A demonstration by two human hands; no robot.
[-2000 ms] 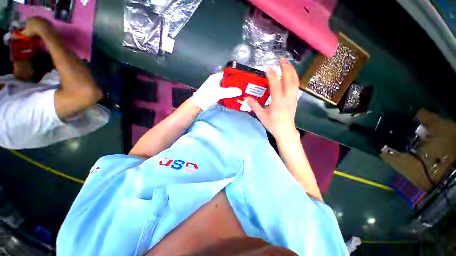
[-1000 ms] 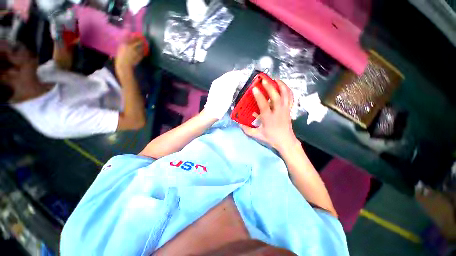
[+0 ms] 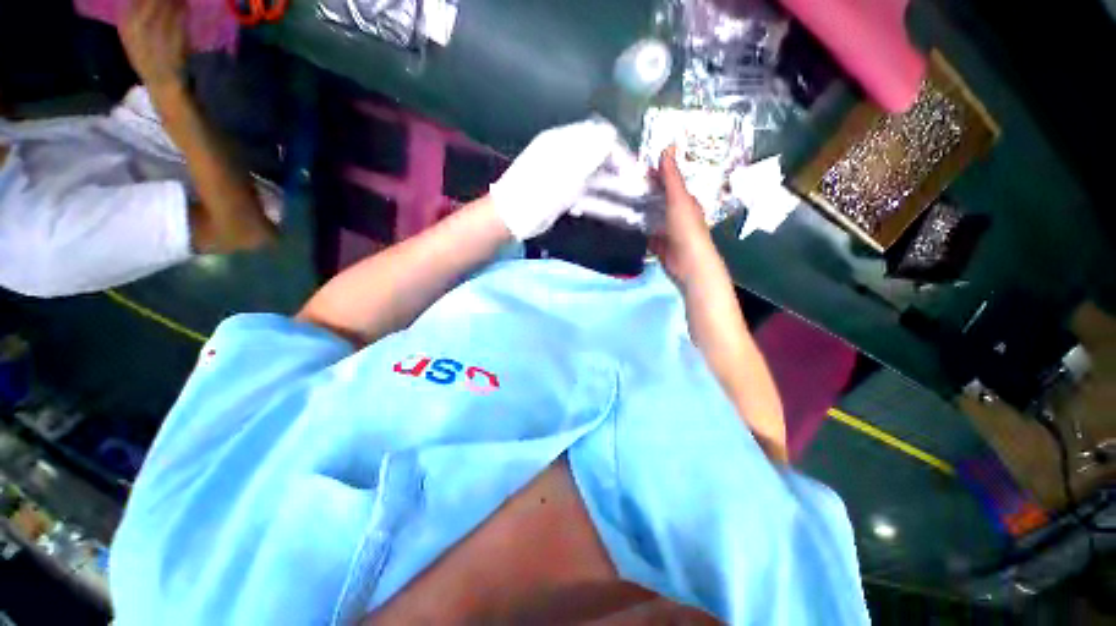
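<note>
The device (image 3: 594,245) is held low against my shirt at the bench edge, its black face showing, with a thin trace of red at its lower edge. My left hand (image 3: 557,177), in a white glove, lies over the device's top left part; its fingers are at the black face, and a greyish-white patch shows beside them that I cannot make out. My right hand (image 3: 680,214), bare, grips the device's right end. A white sheet-like piece (image 3: 700,144) lies on the bench just beyond my right hand, and a crumpled white piece (image 3: 762,196) lies right of it.
A white round-topped bottle (image 3: 643,66) stands beyond the hands. Clear bags (image 3: 734,43) lie at the back. A brown box of shiny metal pieces (image 3: 891,159) and a black dish (image 3: 933,242) are at right. A black tote with pink foam (image 3: 425,177) is below the bench. A person's arm (image 3: 208,165) is at left.
The device has turned from its red face to its black face. My gloved hand has moved over the black face. My right hand has shifted to the device's right end.
</note>
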